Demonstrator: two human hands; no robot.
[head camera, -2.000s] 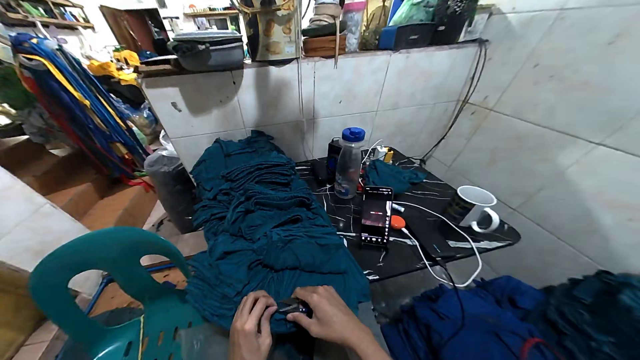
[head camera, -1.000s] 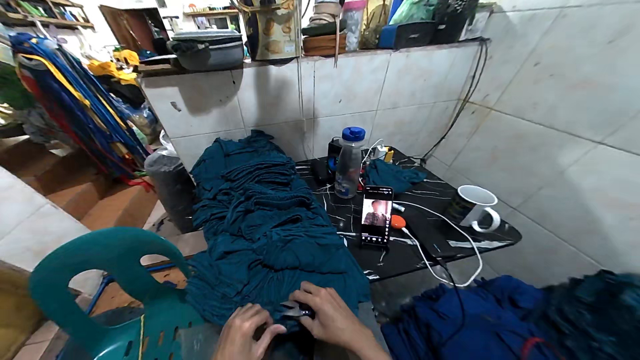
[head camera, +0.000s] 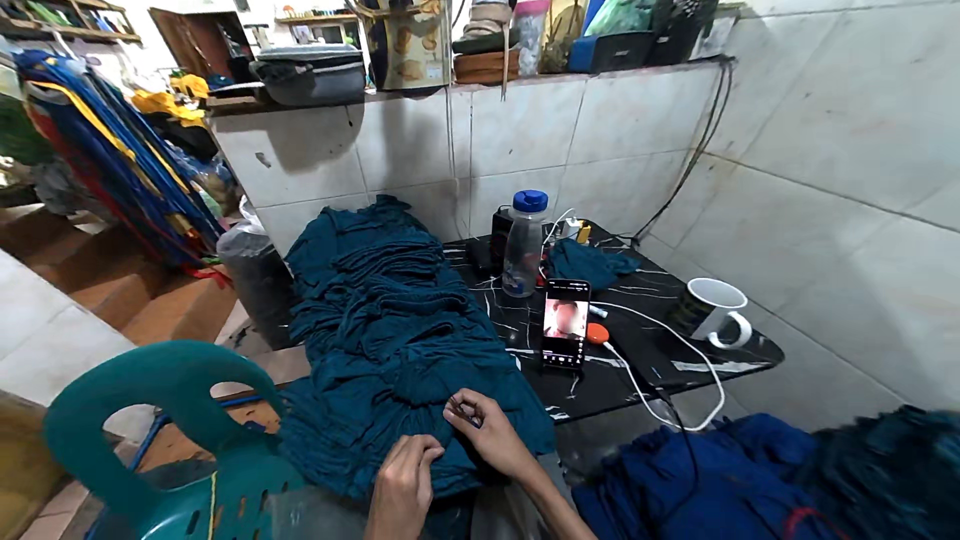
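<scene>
A long heap of gathered dark teal fabric (head camera: 405, 322) lies over the near left part of the table. My left hand (head camera: 405, 476) is at its near edge, thumb and fingers pinched together on the cloth. Just to the right and slightly farther off, my right hand (head camera: 484, 431) is curled around a small dark metal tool (head camera: 466, 410), which looks like thread snips and is mostly hidden by the fingers. Between the hands runs the fabric's near part. Whether the tool touches the cloth cannot be told.
On the black marbled table (head camera: 600, 390) stand a propped phone (head camera: 566, 326), a clear bottle with a blue lid (head camera: 523, 247) and a mug (head camera: 709, 311), among white cables. A green plastic chair (head camera: 165, 375) is at the left. Blue cloth (head camera: 697, 480) lies at the lower right.
My right hand has moved away from me over the fabric with the tool. The tool's blades, visible one second ago, are now mostly covered by the fingers.
</scene>
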